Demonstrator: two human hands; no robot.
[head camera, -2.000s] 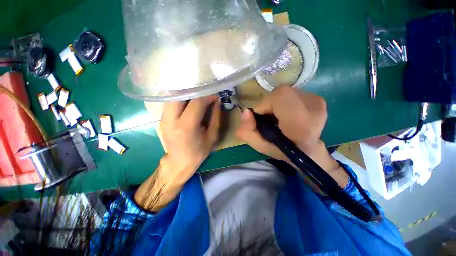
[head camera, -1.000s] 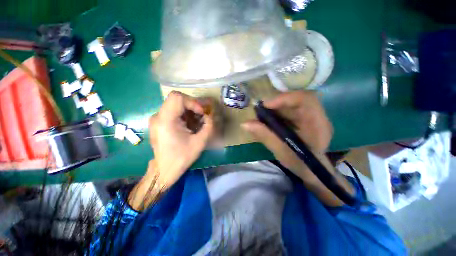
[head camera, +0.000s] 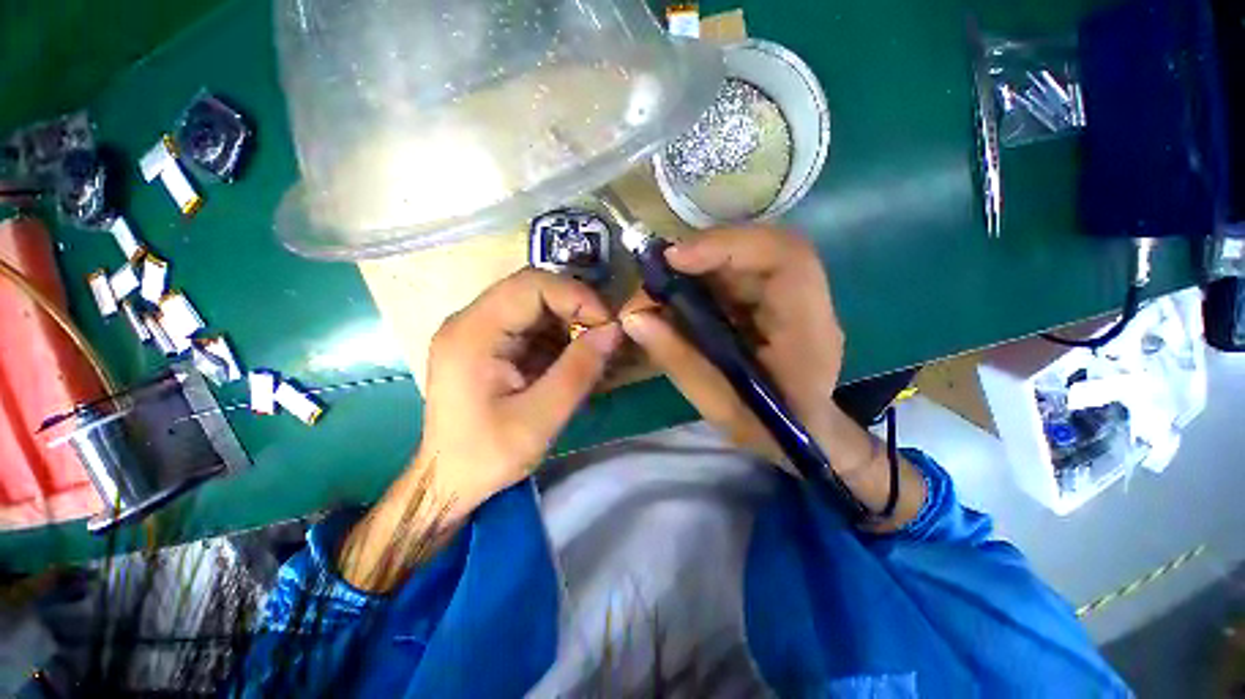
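The watch housing (head camera: 569, 243) lies face up on the tan work board (head camera: 410, 298), its pale inside showing, just beyond my hands. My left hand (head camera: 508, 376) pinches a small piece with an orange-yellow end, likely a battery (head camera: 579, 331), mostly hidden by the fingers. My right hand (head camera: 751, 321) holds the black soldering iron (head camera: 731, 358), its metal tip pointing up and left, right of the housing. The fingertips of both hands nearly meet at the small piece.
The clear fume hood (head camera: 478, 123) stands over the board's far part. The tip cleaner pot (head camera: 806, 130) is at its right. Loose batteries (head camera: 178, 317), a solder spool (head camera: 130, 451) and a red tray (head camera: 41, 396) are at left. Tweezers (head camera: 991, 150) and a blue box (head camera: 1150, 123) are at right.
My left hand has left the housing and holds a small piece with an orange-yellow end. Two batteries remain where three lay beside the solder wire. My right fingertips have come close to my left ones.
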